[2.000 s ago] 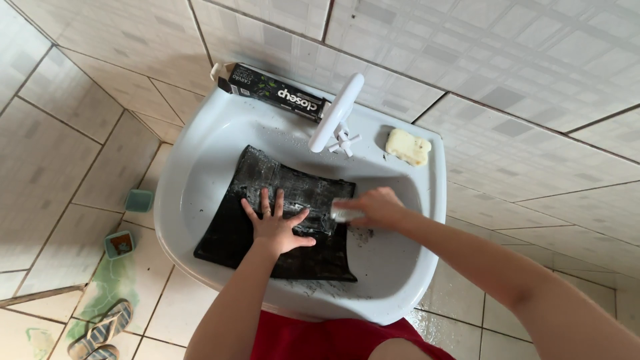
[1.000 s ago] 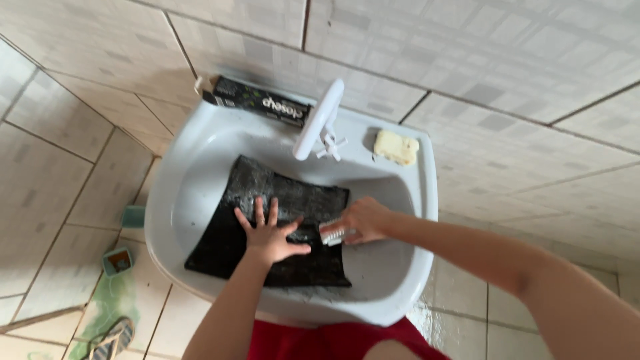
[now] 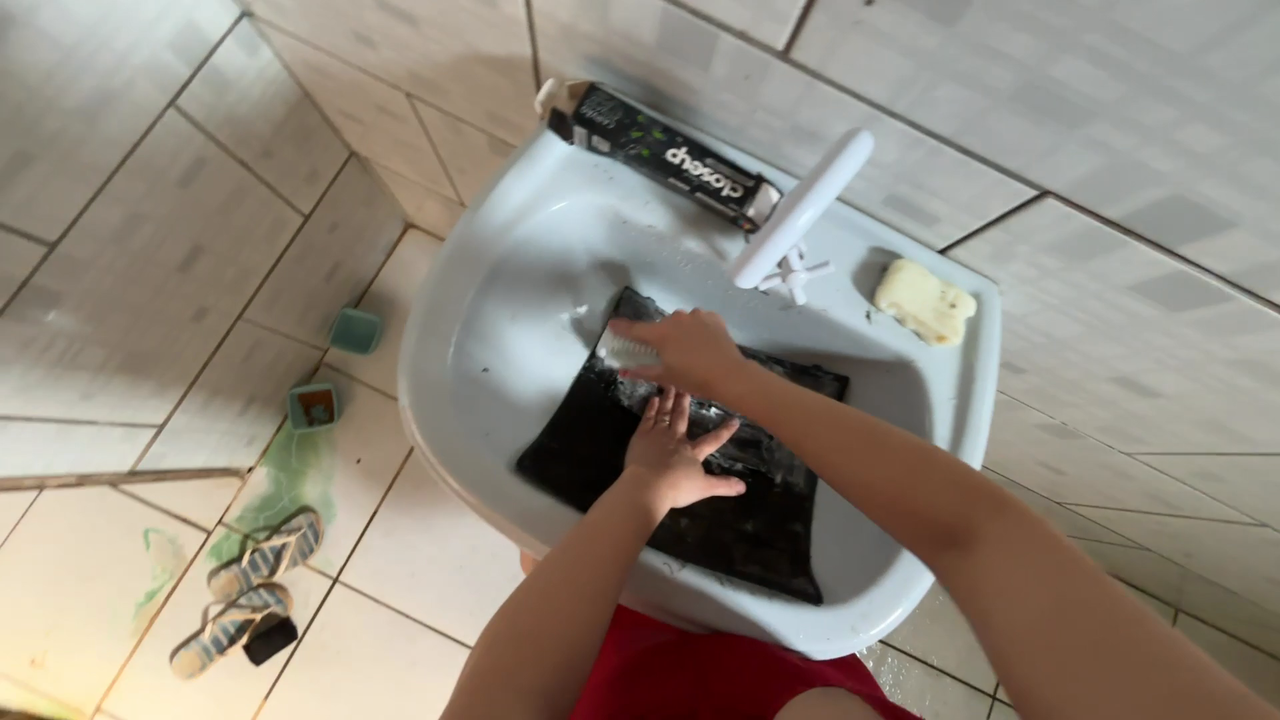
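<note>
A black, wet, roughly square sheet (image 3: 740, 530), its material unclear, lies in the basin of a pale washbasin (image 3: 500, 320), with whitish suds on its upper part. My left hand (image 3: 675, 460) presses on the sheet near its middle, fingers spread and holding nothing. My right hand (image 3: 690, 350) grips a small whitish brush (image 3: 628, 350) with bristles against the sheet's upper left corner. The right forearm passes over the sheet's right part and hides some of it.
Behind the basin stand a white faucet (image 3: 805, 210), a black Closeup toothpaste box (image 3: 670, 155) and a pale yellow soap bar (image 3: 925, 302). Tiled walls rise around. On the floor are two small green containers (image 3: 355, 330) and patterned flip-flops (image 3: 265, 555).
My right hand has moved with the brush from the right of my left hand to the sheet's upper left corner. My left hand still presses on the sheet.
</note>
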